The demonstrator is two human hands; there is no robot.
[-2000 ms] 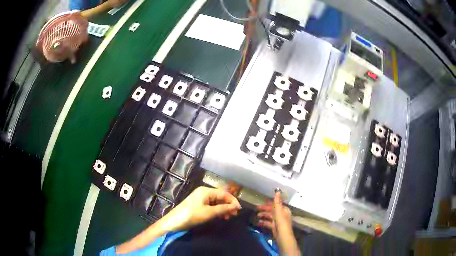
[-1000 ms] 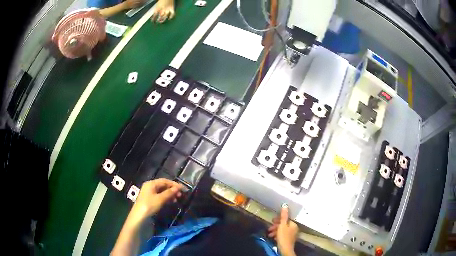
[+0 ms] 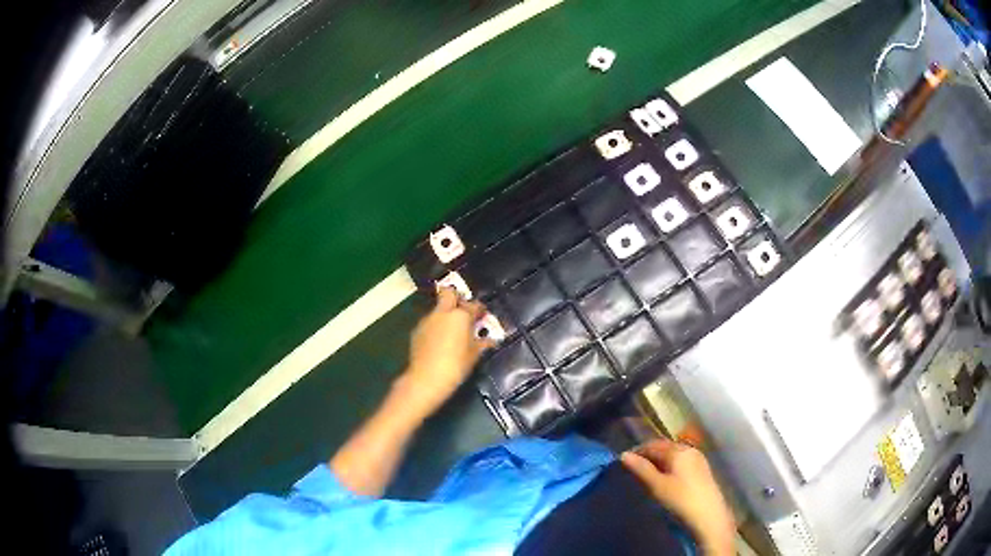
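A black blister tray [image 3: 592, 364] holds white square housings with dark centres, mostly in its upper-right pockets, such as this white housing [image 3: 625, 241]. My left hand [image 3: 437, 353] is over the tray's left edge. Its fingertips touch a white housing [image 3: 451, 285], partly hidden by them; another housing [image 3: 489, 329] sits beside the fingers. I cannot tell whether the hand grips either. My right hand [image 3: 687, 489] is at the machine's near left corner, fingers loosely apart, nothing visible in it. The left fixture [image 3: 904, 310] carries several housings and looks blurred.
The green conveyor belt [image 3: 380, 196] runs behind the tray, with one loose housing [image 3: 601, 59] on it. The white machine bed [image 3: 750, 402] stands at the right. The right fixture [image 3: 954, 505] is cut off by the picture's edge. A white sheet [image 3: 804, 114] lies behind the tray.
The view has swung left. My left hand has reached to the tray's left-edge housings. My right hand has left the front button. The left fixture has moved back along the bed.
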